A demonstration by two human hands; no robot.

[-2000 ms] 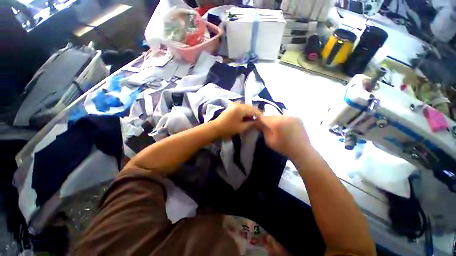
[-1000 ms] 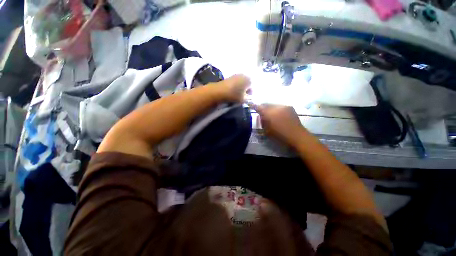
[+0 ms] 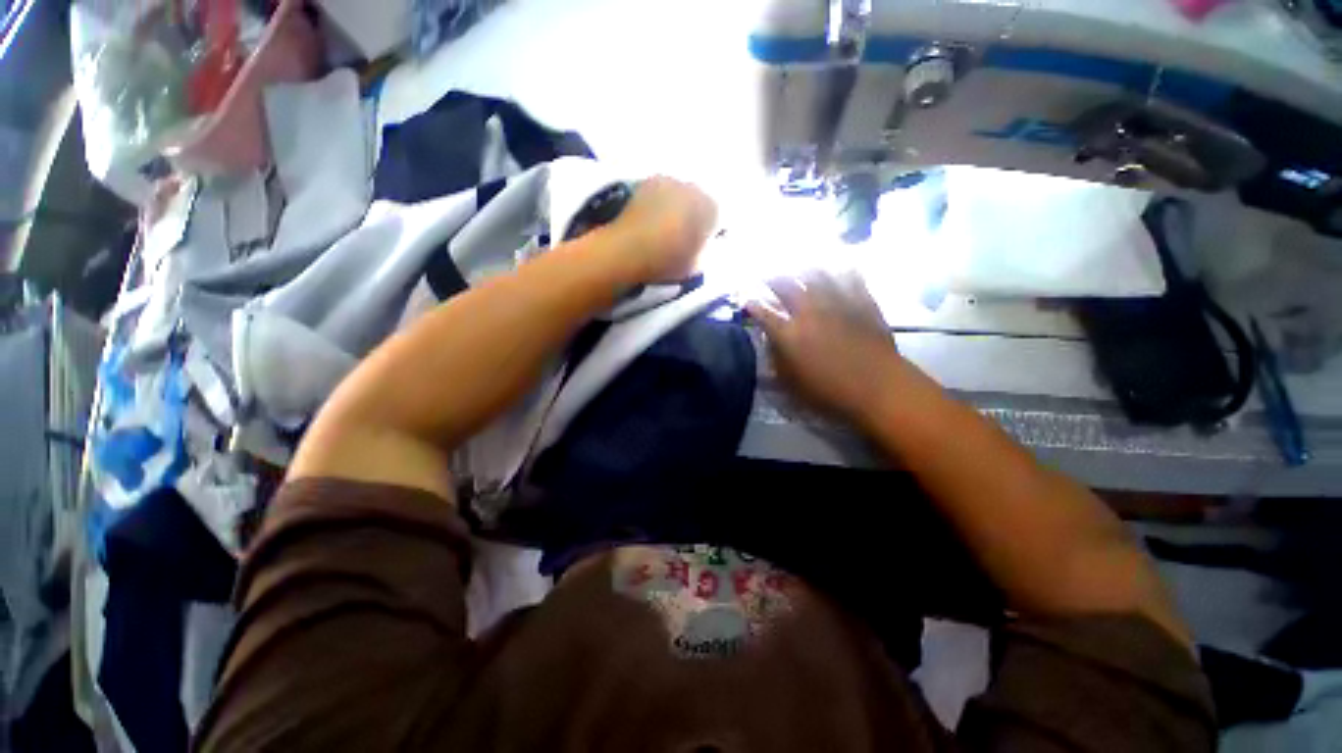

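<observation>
A light grey and navy garment [image 3: 655, 390] lies bunched at the left of the sewing machine [image 3: 1016, 111] and hangs over the table's front edge. My left hand [image 3: 670, 228] is closed on the garment near the bright needle light. My right hand [image 3: 827, 338] is at the garment's right edge, its fingertips on the cloth just in front of the needle area. Glare hides the cloth between my hands and the needle, so the fingertips are partly washed out.
A white fabric piece [image 3: 1048, 236] lies right of the needle. A black pouch-like item [image 3: 1160, 353] and a thin blue stick [image 3: 1280, 394] lie farther right. A pink basket with clear plastic [image 3: 243, 111] stands back left. Grey cut pieces [image 3: 312, 155] lie beside it.
From two seconds ago, the view and both hands have turned toward the needle area, with the garment. Over the last second, my left hand moved slightly left and my right hand spread over the cloth edge.
</observation>
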